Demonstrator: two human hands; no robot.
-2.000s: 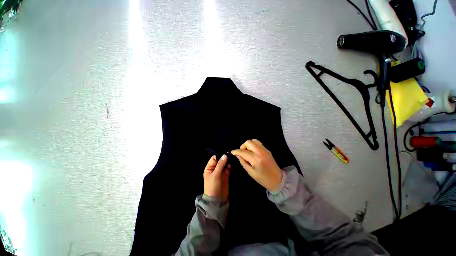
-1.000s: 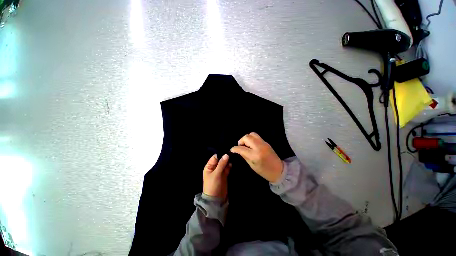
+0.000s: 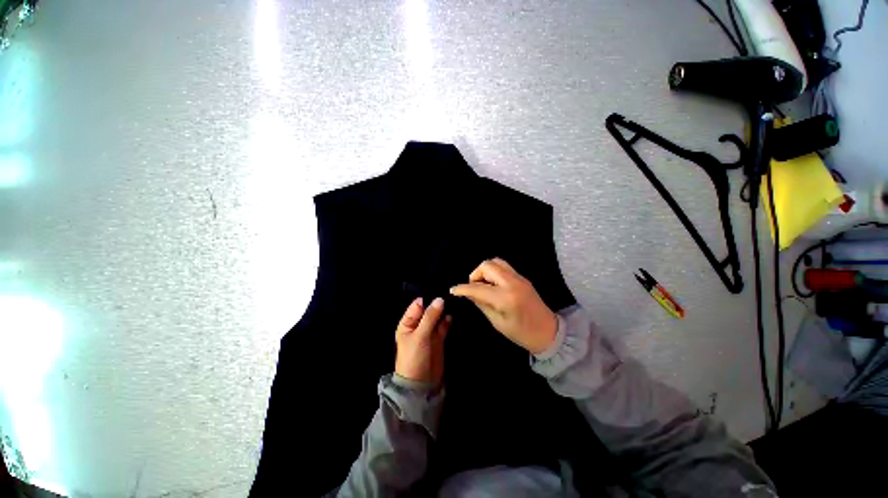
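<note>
The black vest point(image 3: 389, 233) lies spread on the table, its stand collar point(image 3: 429, 158) pointing away from me and its lower part cut off by the frame's bottom edge. My left hand point(image 3: 422, 340) is at the middle of the vest, thumb and fingers pinching a bit of the black fabric. My right hand point(image 3: 506, 303) is just right of and above it, thumb and forefinger closed together. Whether a needle or thread is between its fingertips is too small to tell. A faint dark bar, perhaps a frog fastener, shows just above my left fingertips.
A black hanger point(image 3: 682, 195) and yellow-red thread snips point(image 3: 661, 294) lie right of the vest on the pale table point(image 3: 146, 195). A black hair dryer point(image 3: 730, 80), yellow paper or cloth point(image 3: 800, 195), a red spool point(image 3: 830, 280) and black cords point(image 3: 766, 340) are along the right side.
My right hand has moved slightly right and up from the earliest frame. My left hand stays nearly in place. The objects at right appear shifted slightly right.
</note>
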